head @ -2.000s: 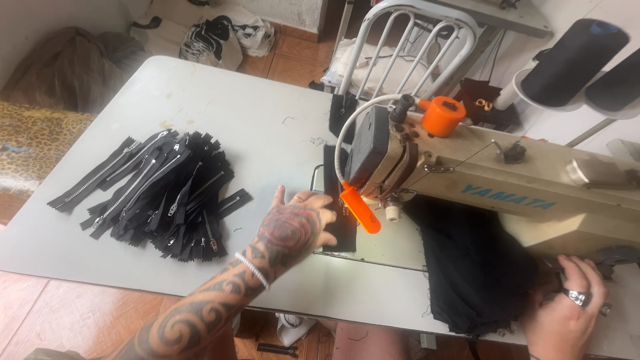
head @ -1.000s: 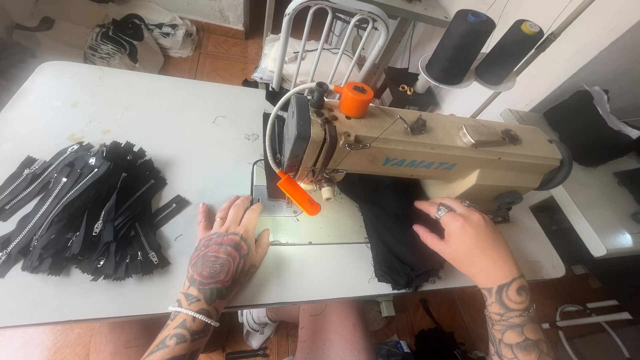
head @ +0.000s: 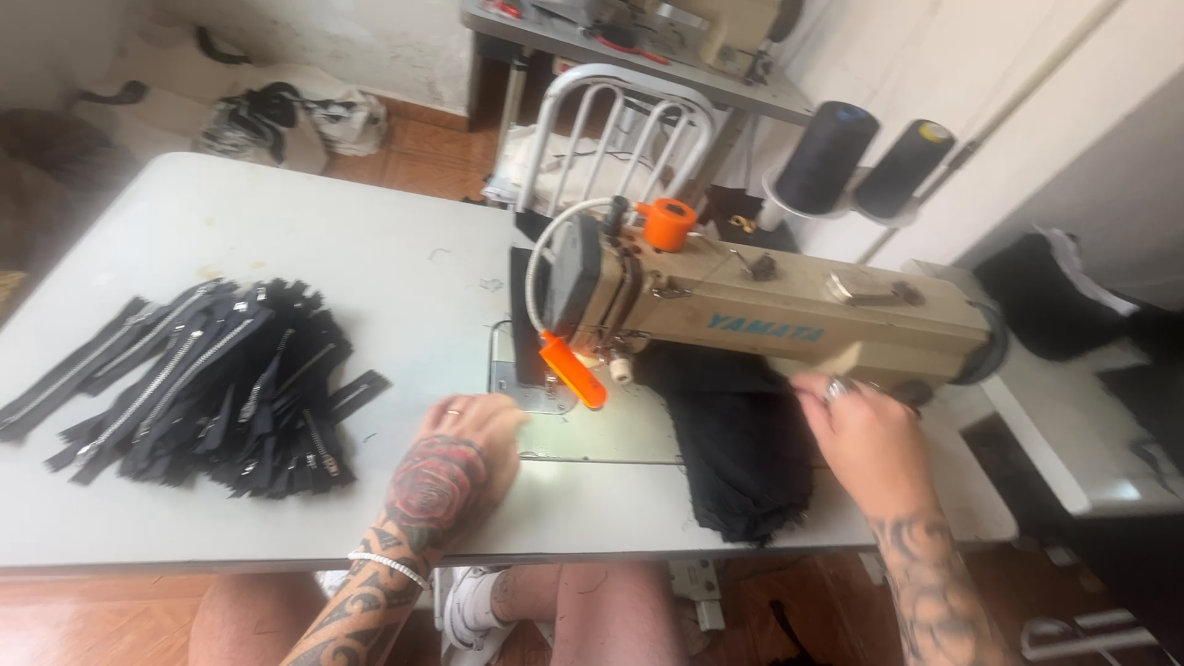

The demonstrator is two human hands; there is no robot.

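Note:
My left hand (head: pixel 467 453), blurred, rests at the front left of the sewing machine's plate, with no held thing visible. My right hand (head: pixel 856 430) pinches or touches the upper right edge of a black fabric bundle (head: pixel 740 453) that lies under the arm of the beige Yamata sewing machine (head: pixel 777 301). A dark strip of cloth (head: pixel 527 314) lies behind and beside the needle area. An orange lamp (head: pixel 572 372) on a flexible neck hangs before the needle and partly hides it. Left of my left hand lies a pile of black metal-toothed zippers (head: pixel 213 388).
The white sewing table (head: pixel 416 250) has its front edge just above my legs. Two dark thread cones (head: pixel 826 157) stand behind the machine. A white metal chair (head: pixel 624 129) stands beyond the table. More black fabric (head: pixel 1036 296) lies on a surface at the right.
The view has shifted since two seconds ago. My left hand has come away from the dark strip to the front of the plate. My right hand has moved up to the fabric bundle's edge.

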